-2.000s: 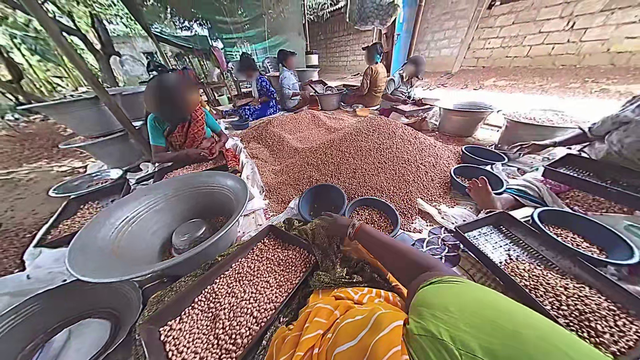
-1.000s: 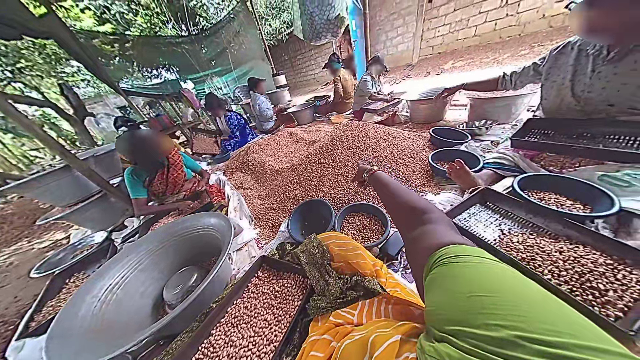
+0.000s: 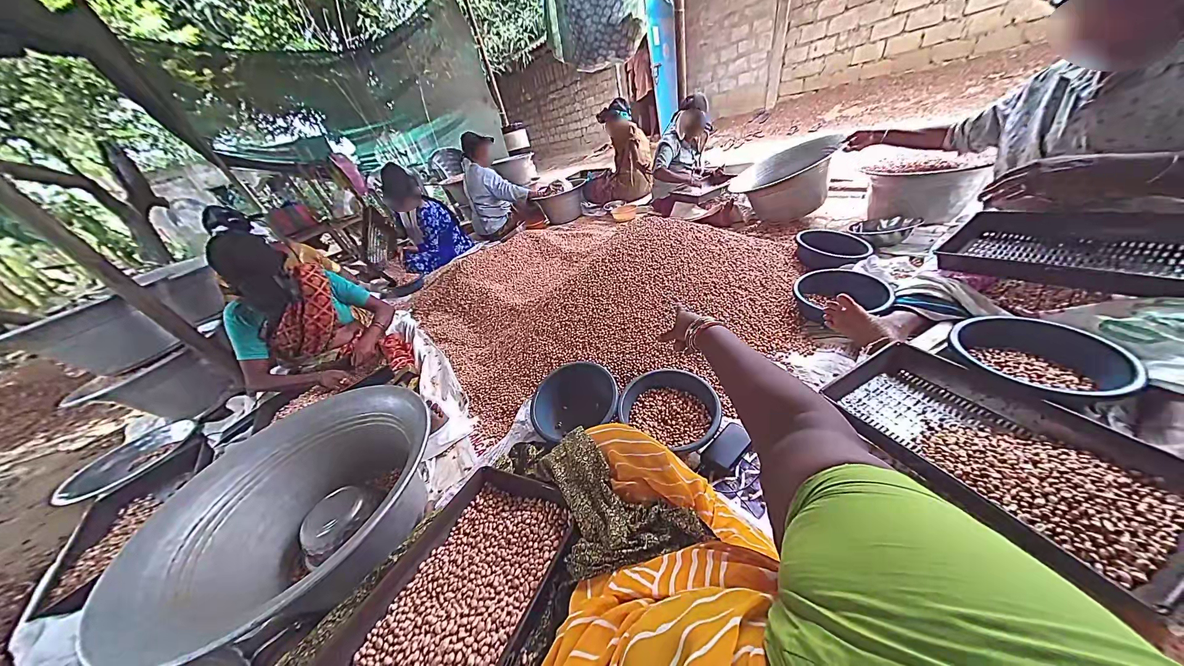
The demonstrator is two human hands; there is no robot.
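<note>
My right hand [image 3: 685, 327], with bangles at the wrist, reaches out over the large heap of brown nuts or seeds [image 3: 592, 277]. Its fingers are spread and hold nothing visible; whether they touch the heap I cannot tell. My left hand is out of view. Below the right hand sit a dark bowl [image 3: 573, 400] with little visible inside and a dark bowl of nuts [image 3: 670, 413]. A black tray of nuts [image 3: 462, 573] lies at the left of my lap, beside the orange striped cloth and a dark patterned cloth [image 3: 610, 499].
A wide metal basin [image 3: 250, 490] stands at the left. A perforated black tray [image 3: 1017, 462] with nuts is at the right, near a person's bare foot [image 3: 856, 322] and several dark bowls. Several people sit around the heap; one at the upper right touches a metal tub [image 3: 791, 180].
My right hand has moved from near the two dark bowls, by the patterned cloth, outward over the heap. The person at the upper right has come further into view as the view shifted.
</note>
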